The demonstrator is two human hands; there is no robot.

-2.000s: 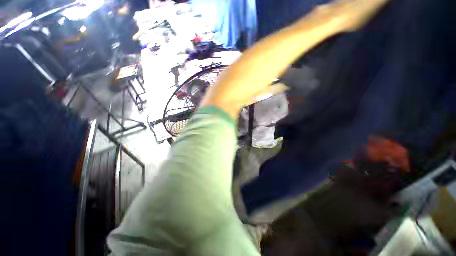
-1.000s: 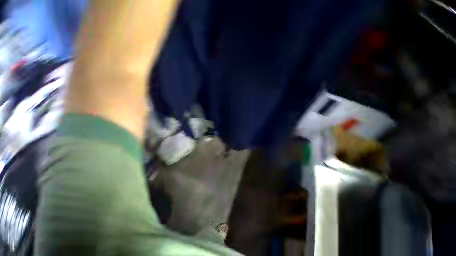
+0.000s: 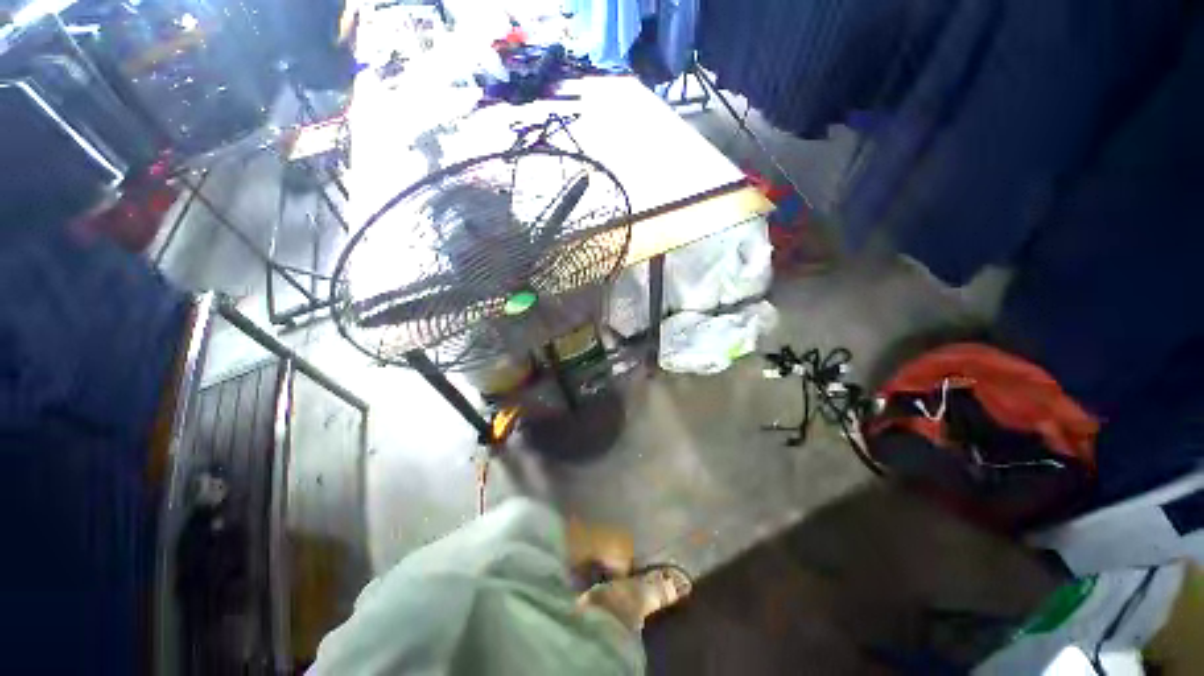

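Observation:
A pale green sleeve (image 3: 475,594) of one of my arms, probably the left, reaches in from the bottom edge. Skin-coloured shapes (image 3: 640,594) with a dark band show just past it; they look like feet in sandals, but I cannot tell whether any part is my left hand. My right hand is out of the picture. No held object is visible. A large round floor fan (image 3: 515,264) stands in front of me. Dark navy cloth (image 3: 885,145) hangs at the upper right, and more navy cloth (image 3: 79,436) fills the left edge.
A long white table (image 3: 660,145) stands behind the fan, with white bundles (image 3: 713,317) under its near end. A red bag (image 3: 1010,396) and tangled dark cables (image 3: 812,383) lie on the floor. An open carton (image 3: 1096,608) is at the lower right. A metal-framed rack (image 3: 284,396) stands left.
The bare forearm and the dark cloth beside it have left the middle of the view. The sleeve is now low at the bottom. The view has swung back to the fan and floor.

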